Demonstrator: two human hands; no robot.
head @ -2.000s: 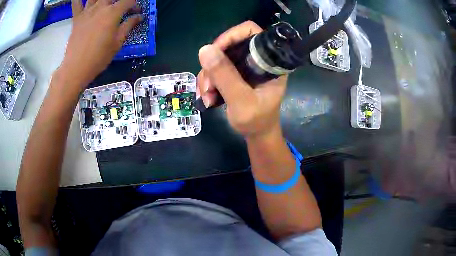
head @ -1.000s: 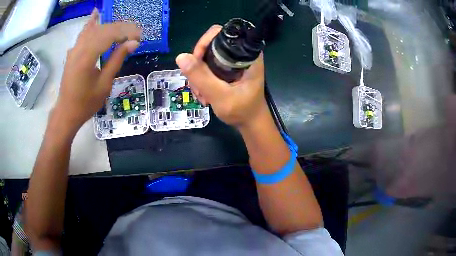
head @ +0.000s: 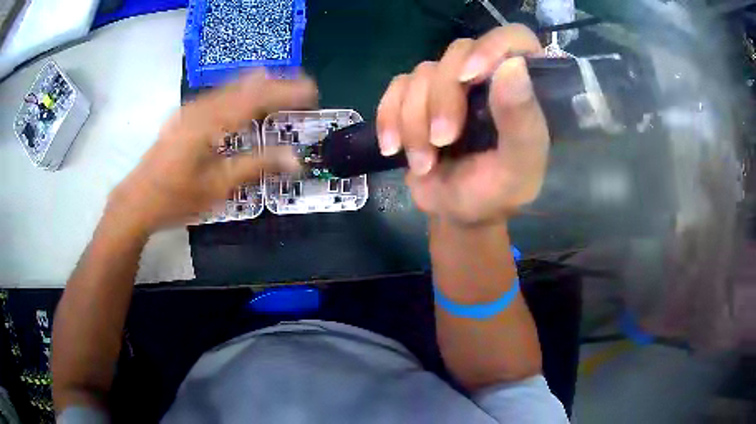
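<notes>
My right hand (head: 477, 132) is closed around the black electric screwdriver (head: 572, 99), which lies nearly level with its tip end pointing left over the right white housing (head: 315, 199). The tip itself is hidden. My left hand (head: 224, 149) is blurred, above the left white housing (head: 249, 199), with its fingertips near the screwdriver's front end; whether it holds a screw cannot be seen. The left hand covers most of the left housing. The green circuit board (head: 325, 174) shows only in part.
The blue screw tray (head: 244, 33) with silvery screws is at the top. Another white housing (head: 51, 116) stands tilted on the whitish sheet (head: 99, 215) at left. Translucent plastic (head: 555, 16) is at the upper right. The right side is blurred.
The left hand has moved from beside the screw tray to over the housings. The right hand has swung the screwdriver from upright to nearly level. The tray and housings appear shifted right.
</notes>
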